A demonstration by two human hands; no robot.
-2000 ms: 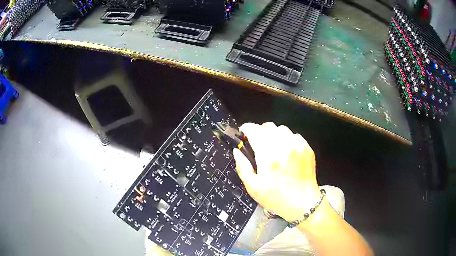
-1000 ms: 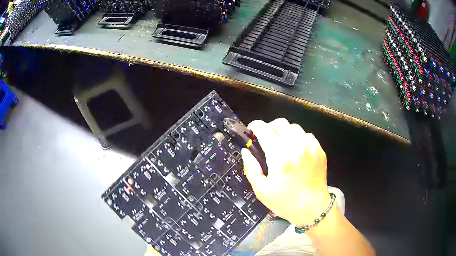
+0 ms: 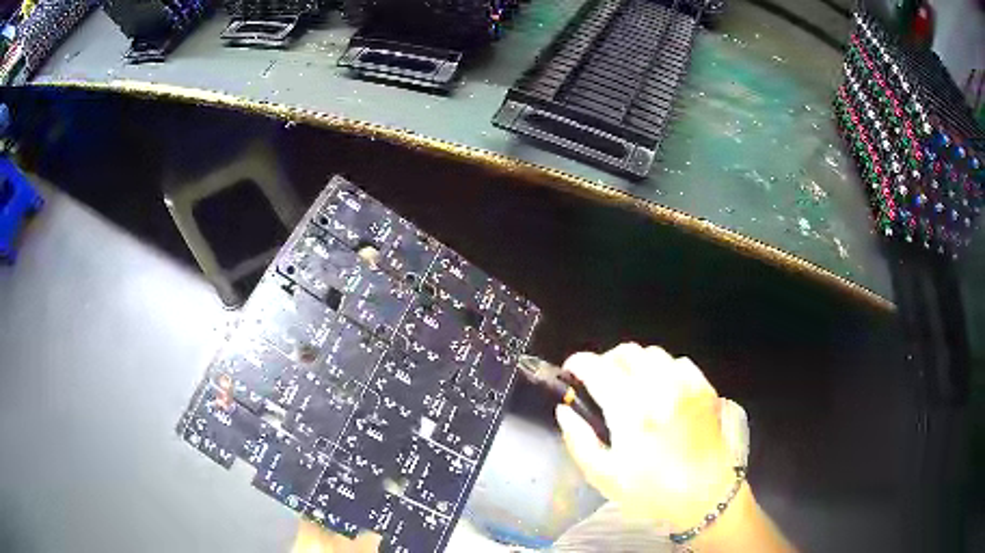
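A black PCB panel (image 3: pixel 356 373) with white print and small pale patches is held tilted over the lap, its solder side towards me. My right hand (image 3: pixel 648 432) is bare, with a bead bracelet, and grips side cutters (image 3: pixel 549 376). Their silver jaws point left at the panel's right edge; whether they touch it I cannot tell. My left hand (image 3: pixel 329 538) shows only in part below the panel's lower edge, cut off by the picture's bottom; it supports the panel there, with its fingers hidden.
A green-topped bench (image 3: pixel 745 130) with a yellowish edge crosses the top. It carries an empty ribbed rack (image 3: pixel 605 81), other dark racks at the upper left and a loaded rack (image 3: pixel 907 140) at the right. A stool (image 3: pixel 232 221) stands behind the panel.
The panel has turned and shifted left, its top corner now further left. My right hand with the cutters has moved down and slightly right, from over the panel to its right edge.
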